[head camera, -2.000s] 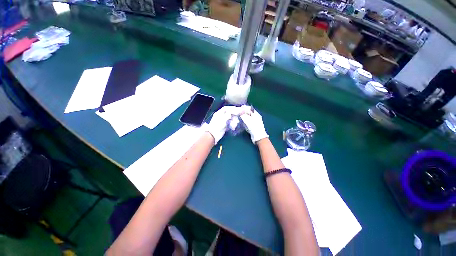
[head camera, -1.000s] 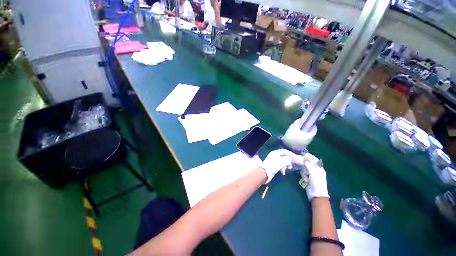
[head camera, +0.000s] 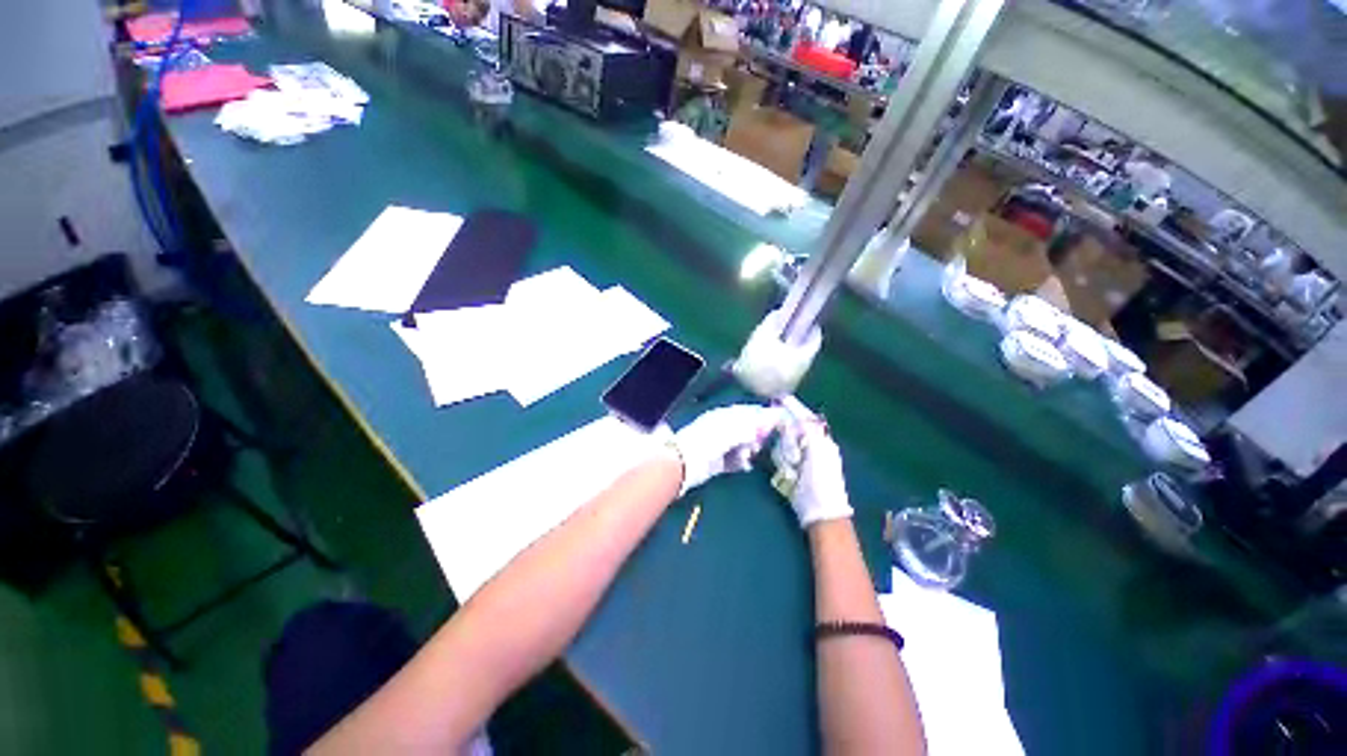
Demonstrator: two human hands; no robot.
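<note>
My left hand (head camera: 721,448), in a white glove, is at the foot of the metal post, fingers bent inward. My right hand (head camera: 813,465), also gloved, meets it fingertip to fingertip. A small workpiece is mostly hidden between the fingers; what it is and which hand grips it I cannot tell. A small pale thing shows at my right palm. A thin tan stick (head camera: 691,523) lies on the green bench below my hands. A smartphone (head camera: 653,384) lies left of the post. A clear glass bottle (head camera: 934,542) stands to the right.
The post (head camera: 872,177) with its white foot (head camera: 776,359) rises just beyond my hands. White sheets (head camera: 532,495) and a dark sheet (head camera: 473,263) lie left, another white sheet (head camera: 953,665) right. Wrapped round units (head camera: 1034,356) stand at the rear. A black stool (head camera: 115,451) is lower left.
The view has swung left and then partly back right. My hands remain together at the post foot. The white crinkled thing seen between them at first no longer shows clearly.
</note>
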